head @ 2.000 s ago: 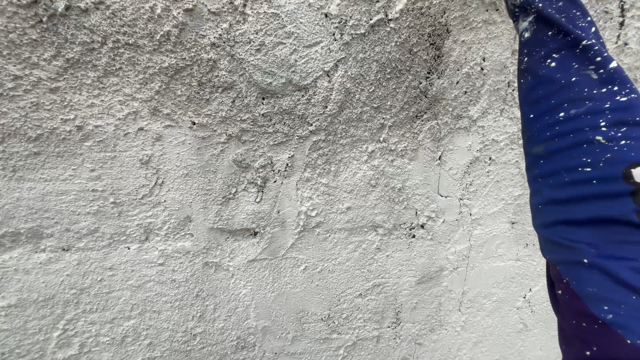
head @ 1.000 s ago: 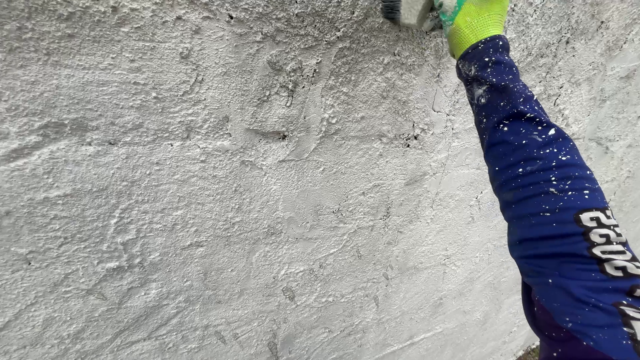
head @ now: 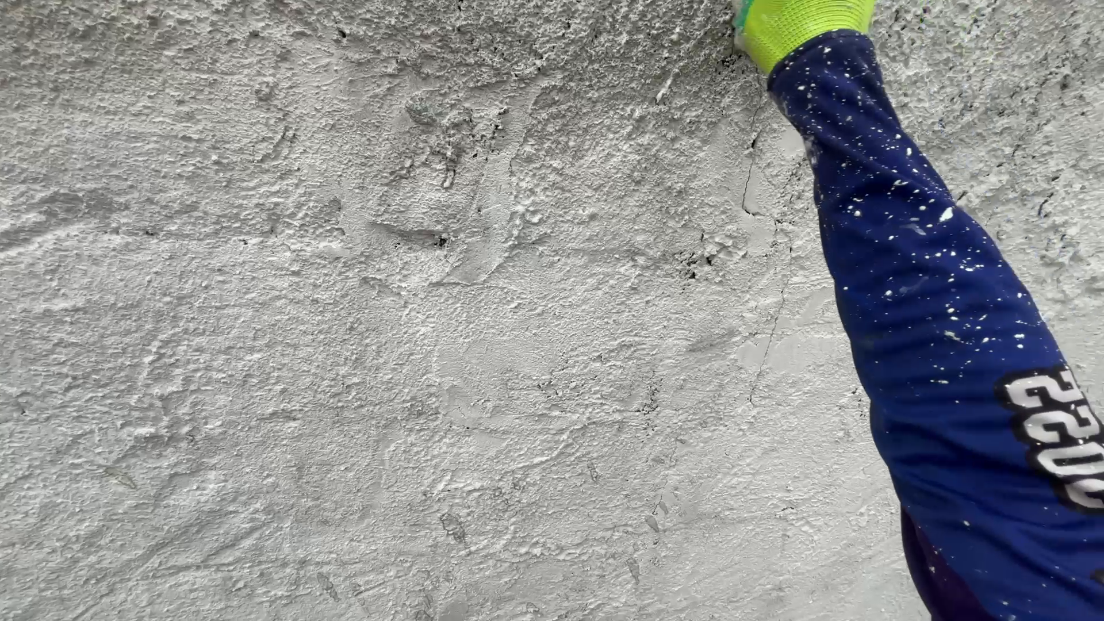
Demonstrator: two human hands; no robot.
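Observation:
My right hand [head: 806, 26], in a lime-green knit glove, is cut off by the top edge, right of centre. Its fingers and anything in them lie out of the picture. A blue sleeve [head: 931, 285] speckled with white paint runs from the wrist down to the lower right corner. Behind the arm spreads a rough plastered wall [head: 517, 345] with a whitish coat, greyer toward the top. My left hand is out of view.
A thin crack [head: 768, 336] runs down the wall just left of the sleeve. Small dark pits [head: 699, 259] and a raised, uneven patch [head: 448, 138] mark the surface. The wall fills the background.
My right hand was beyond the top edge two seconds ago, then showed with a brush at the top one second ago. Now the brush is out of view and less of the glove shows.

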